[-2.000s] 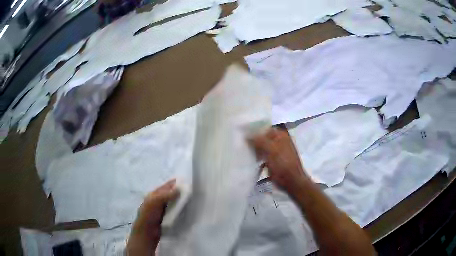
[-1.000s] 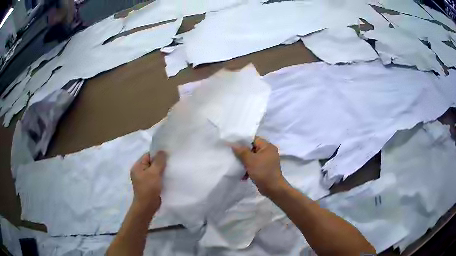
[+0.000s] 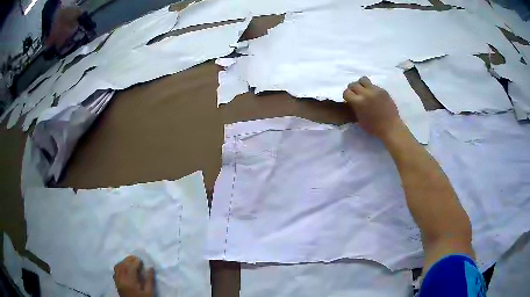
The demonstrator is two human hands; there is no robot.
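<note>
My right hand is at the near edge of a large white pattern piece in the far middle, fingers curled on the paper at that edge. My left hand rests with bent fingers on a white piece at the near left, cut off by the bottom edge. A bluish-white marked sheet with dashed lines lies between the hands, its upper edge near my right hand. My right forearm hides part of the pieces below it.
Brown surface shows between the pieces. A crumpled, folded bundle lies at the left. A dark block is at the lower left. A smaller white piece lies at the far right. A blurred person is at the upper left.
The sheet held between both hands is no longer raised in front of me. My right hand has moved far forward and right; my left has moved down and left. The marked sheet is now uncovered.
</note>
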